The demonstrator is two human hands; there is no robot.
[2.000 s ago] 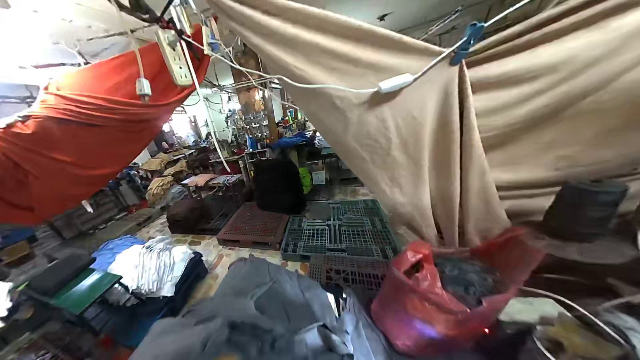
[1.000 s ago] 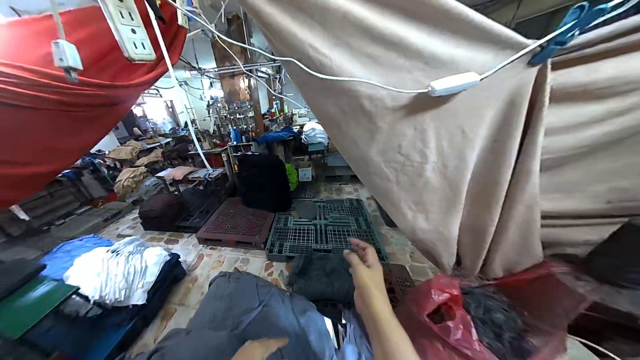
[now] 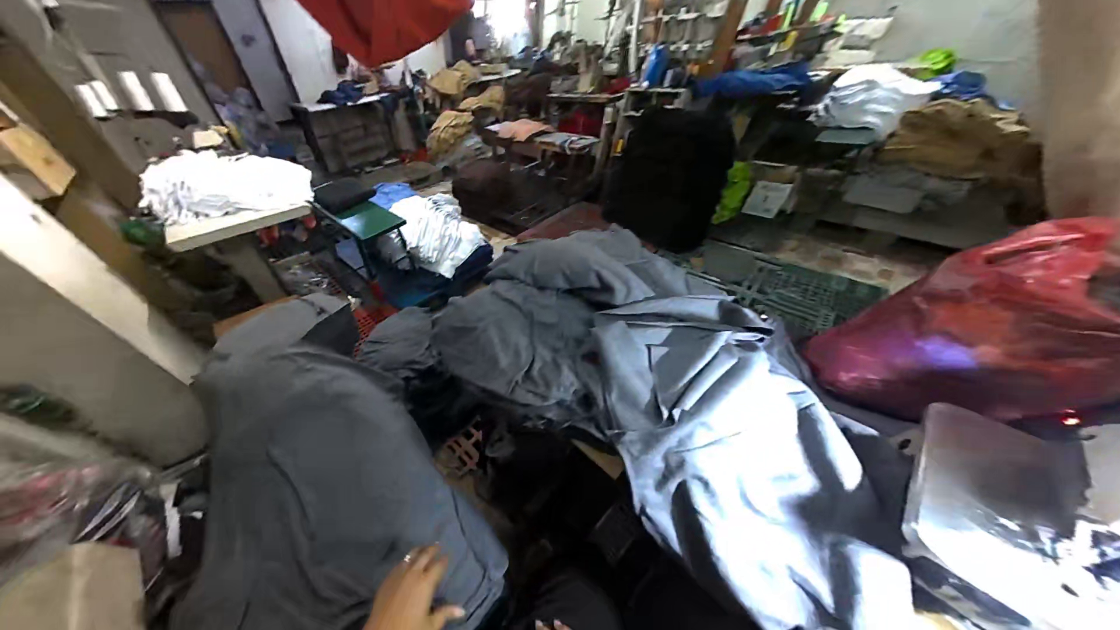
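My left hand (image 3: 411,593), with a ring on one finger, rests at the edge of a pile of grey cloth (image 3: 324,490) at the lower left, its fingers slightly spread. Of my right hand (image 3: 551,625) only the fingertips show at the bottom edge, over dark clothing; the rest is out of frame. More grey cloth (image 3: 525,332) lies heaped in the middle. A brightly lit grey piece (image 3: 726,437) runs from that heap down to the lower right. Neither hand is near it.
A red plastic bag (image 3: 980,324) stands at the right, above a shiny metal plate (image 3: 989,490). White garments lie on a table (image 3: 241,226) and on a pile (image 3: 437,232) at the left. Green plastic pallets (image 3: 787,284) lie on the floor behind. A pale beam (image 3: 96,297) slants at left.
The view has swung down and left. My right hand, raised over the cloth a second ago, is now low at the bottom edge. My left hand is on the left grey pile.
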